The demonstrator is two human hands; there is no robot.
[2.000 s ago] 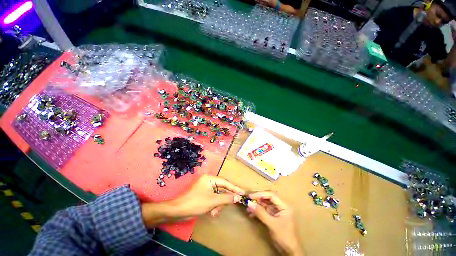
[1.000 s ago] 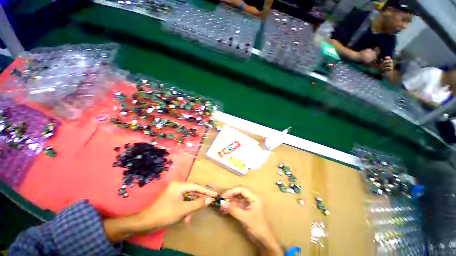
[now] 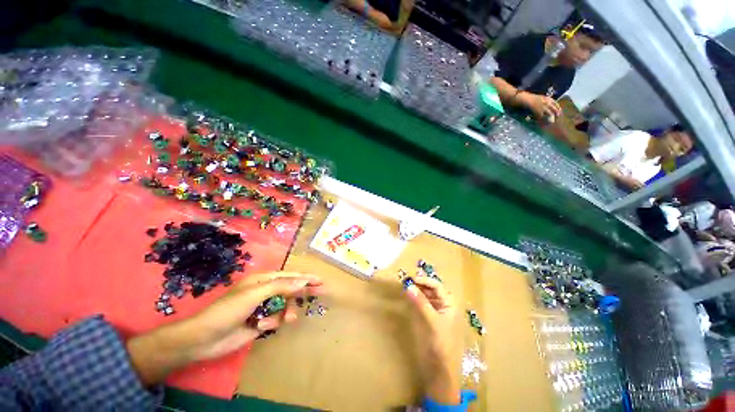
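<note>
My left hand (image 3: 222, 318) is above the edge between red mat and brown board, its curled fingers around a green circuit module (image 3: 272, 307). Its index finger and thumb are apart. My right hand (image 3: 431, 322) is over the brown board, with a small dark and white module (image 3: 409, 283) at its fingertips; its details are too small to tell. Loose green modules (image 3: 475, 322) lie beyond and right of that hand. A few small dark and silver pieces (image 3: 310, 306) lie beside my left fingertips. A heap of black pieces (image 3: 197, 261) lies on the red mat (image 3: 89, 282).
A tray of green modules (image 3: 234, 177) is behind the heap, clear trays (image 3: 72, 96) at upper left, a purple tray (image 3: 16, 197) at far left. A white box (image 3: 346, 241) and white bottle (image 3: 415, 223) stand near the rail. More filled trays (image 3: 564, 278) are at right. People sit across the green line.
My hands have moved apart; before, they met on one small piece. The right hand moved toward the loose modules. The view has shifted right. Small pieces now show beside my left fingertips.
</note>
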